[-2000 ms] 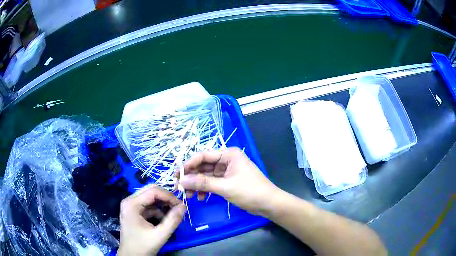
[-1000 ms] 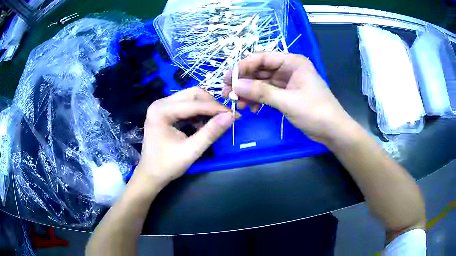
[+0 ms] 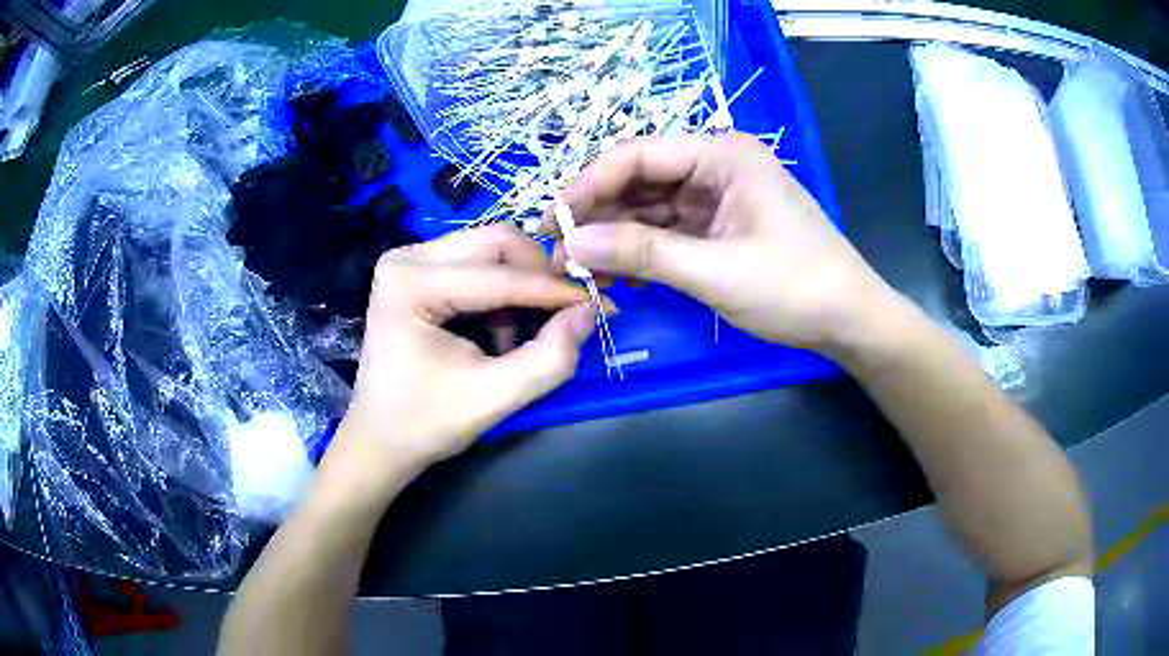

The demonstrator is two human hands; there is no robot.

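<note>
A white thin stem piece with a small block at mid-length is pinched between my two hands over the blue tray. Its thin legs point down toward the tray's front edge. My right hand pinches its upper part between thumb and fingers. My left hand has thumb and forefinger closed at the thin legs just below the block. Behind the hands, an open clear tub is heaped with loose white stems. Whether a black piece is between the fingers cannot be told.
A pile of black pieces lies on the tray's left part. A crumpled clear bag with a white lump is at the left. Two long clear containers with white contents stand at the right on the dark workbench.
The view has shifted down and right since the first frame, so the tray shows higher. Since the second frame, the held stem has tilted from upright to slanting; both hands remain on it.
</note>
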